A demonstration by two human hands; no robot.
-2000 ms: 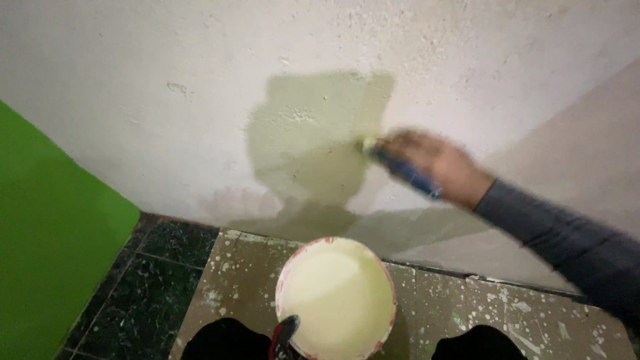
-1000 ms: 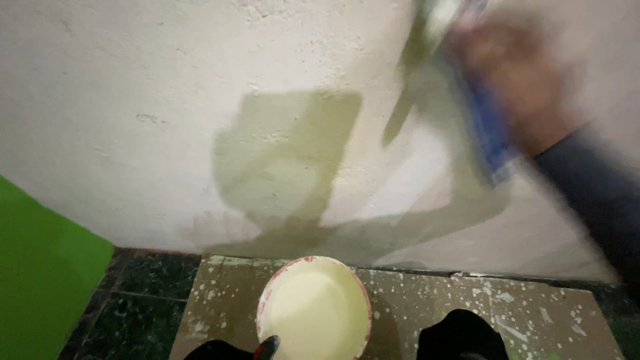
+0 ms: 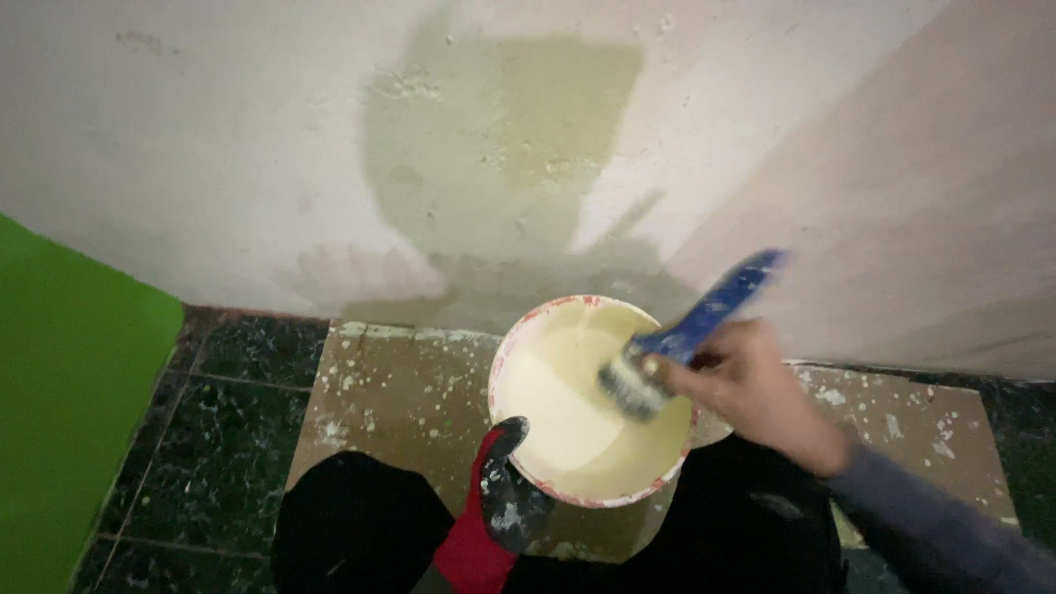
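A round bucket of pale cream paint (image 3: 549, 404), its rim streaked with red and white, stands between my knees close to the wall. My left hand (image 3: 503, 495), in a red glove with a paint-spotted dark palm, grips the bucket's rim at the lower left, thumb over the edge. My bare right hand (image 3: 742, 379) holds a blue-handled paintbrush (image 3: 714, 305) near its ferrule, with the bristles pointing down over the paint. Blur hides whether the bristles touch the paint. Behind the bucket rises a whitish wall (image 3: 272, 165) with rough patches and a shadow across it.
Under the bucket lies a paint-spattered brown board (image 3: 396, 388) on dark green marbled floor tiles (image 3: 231, 454). A bright green wall (image 3: 74, 371) borders the left side. My knees in black clothing flank the bucket.
My right hand has come down from the wall to the bucket with the brush. My left hand's thumb stays at the bucket's rim; more of the glove shows now.
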